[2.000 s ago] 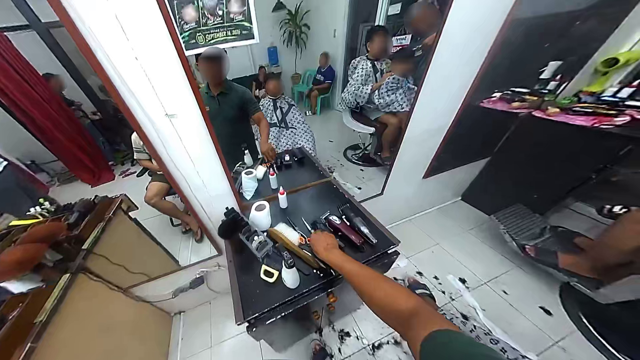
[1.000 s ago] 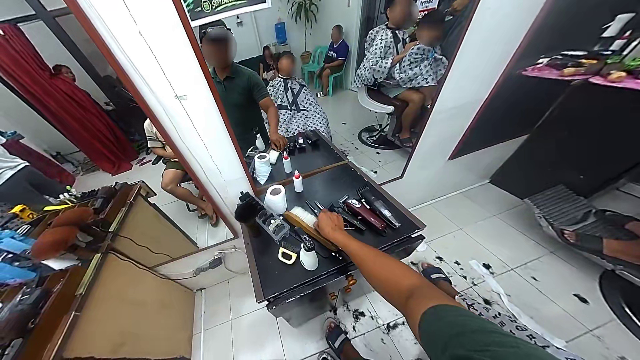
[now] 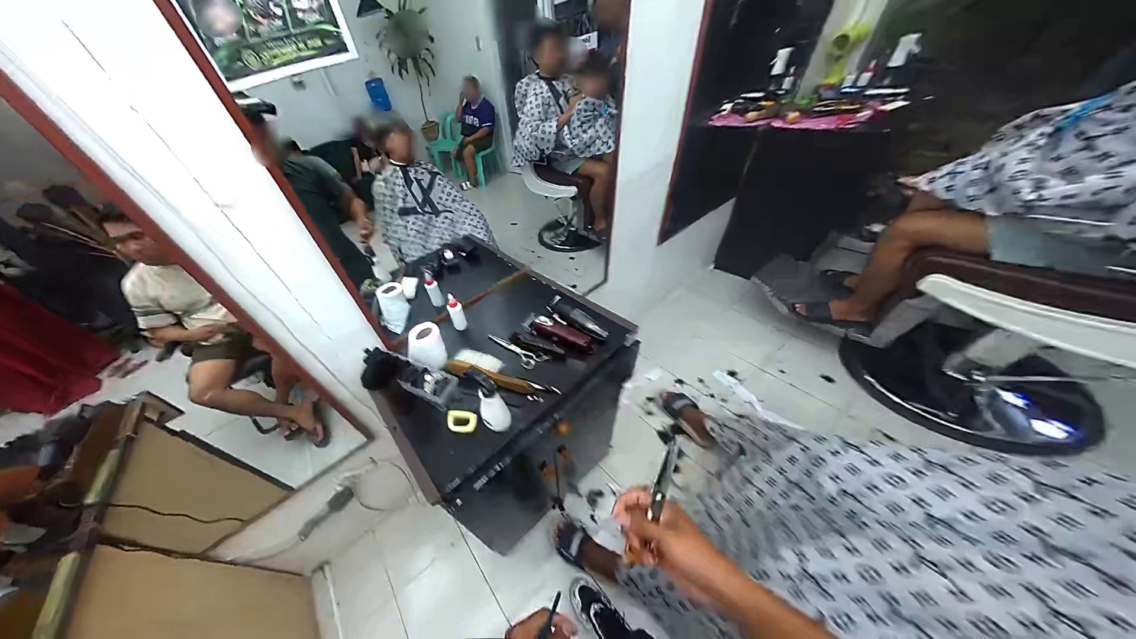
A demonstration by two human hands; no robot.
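My right hand (image 3: 657,532) is raised over the floor, closed on a slim dark and metallic tool (image 3: 662,479) that points up; blur hides its exact kind. At the bottom edge my left hand (image 3: 543,624) shows only partly, with a thin dark tool (image 3: 552,608) in its fingers. Beside my right hand lies the patterned cape (image 3: 887,532) of a seated person. On the black table (image 3: 470,444) are steel scissors (image 3: 524,358), a maroon hair clipper (image 3: 564,335), a wooden-handled brush (image 3: 497,377), a white spray bottle (image 3: 493,412) and a paper roll (image 3: 427,344).
A large mirror (image 3: 568,257) stands behind the table. To the right, another caped person sits in a barber chair (image 3: 1003,311) with a round chrome base (image 3: 967,399). Feet in sandals (image 3: 688,417) and cut hair are on the tiled floor. Wooden cabinets (image 3: 204,479) stand at left.
My right hand has left the tools on the table and moved toward the caped person, with a slim tool in it. My left hand has come into view. The view has turned right.
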